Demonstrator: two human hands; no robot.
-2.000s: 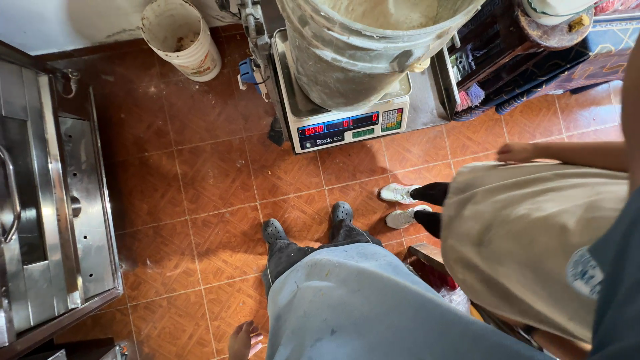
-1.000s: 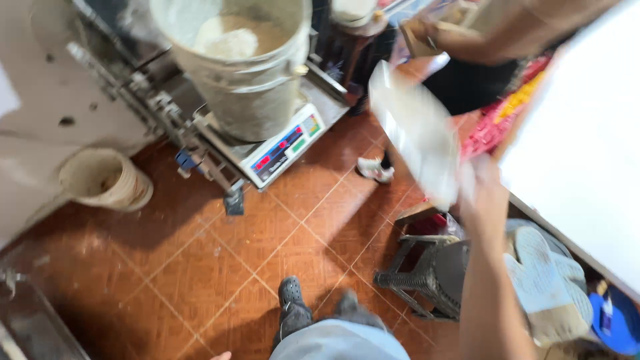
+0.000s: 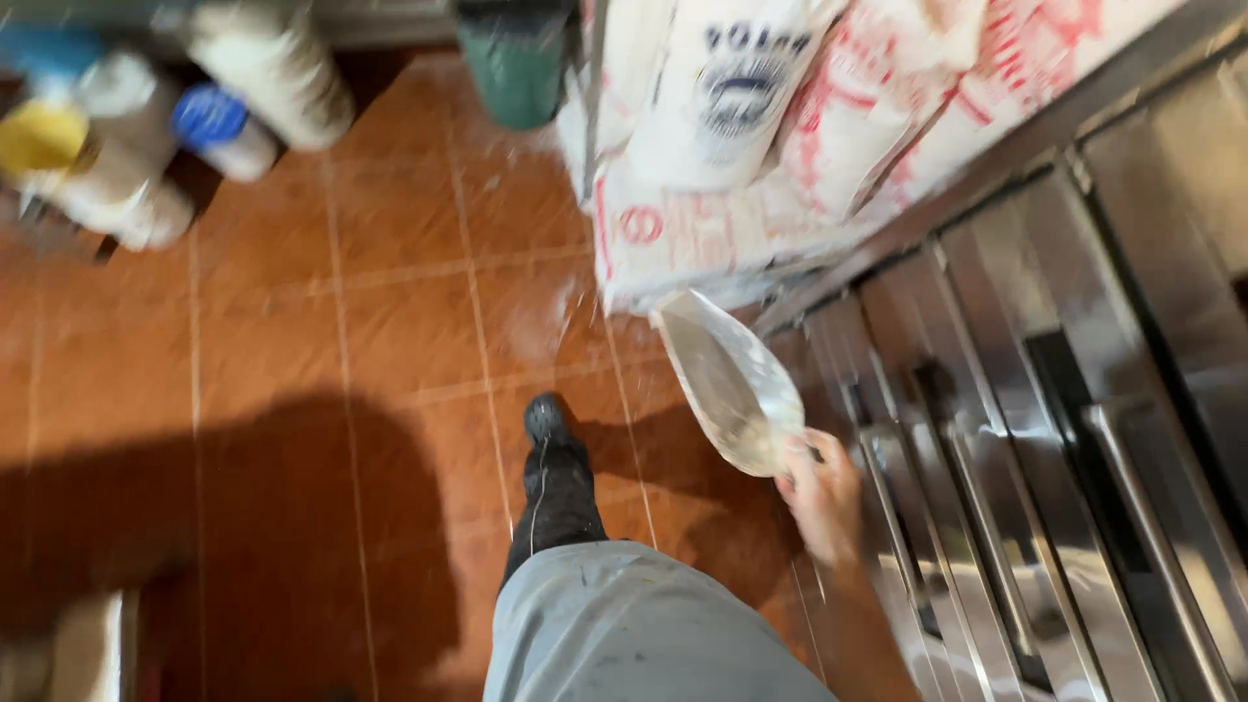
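My right hand is closed around the handle of a metal scoop, whose inside faces up and shows a little pale residue near the handle end. The scoop's tip points toward stacked white sacks with red print, and from this view I cannot tell whether it touches them. A white sack with dark blue print stands on the stack. My left hand is out of view.
To the right runs a stainless steel unit with long bar handles. A green bin stands beyond the tiled floor. Several containers, one with a blue lid, are at the upper left. Parts of the view are blurred.
The view has swung away from the scale, the large bucket and the other person to the sacks. The scoop, blurred in my right hand one second ago, is still held.
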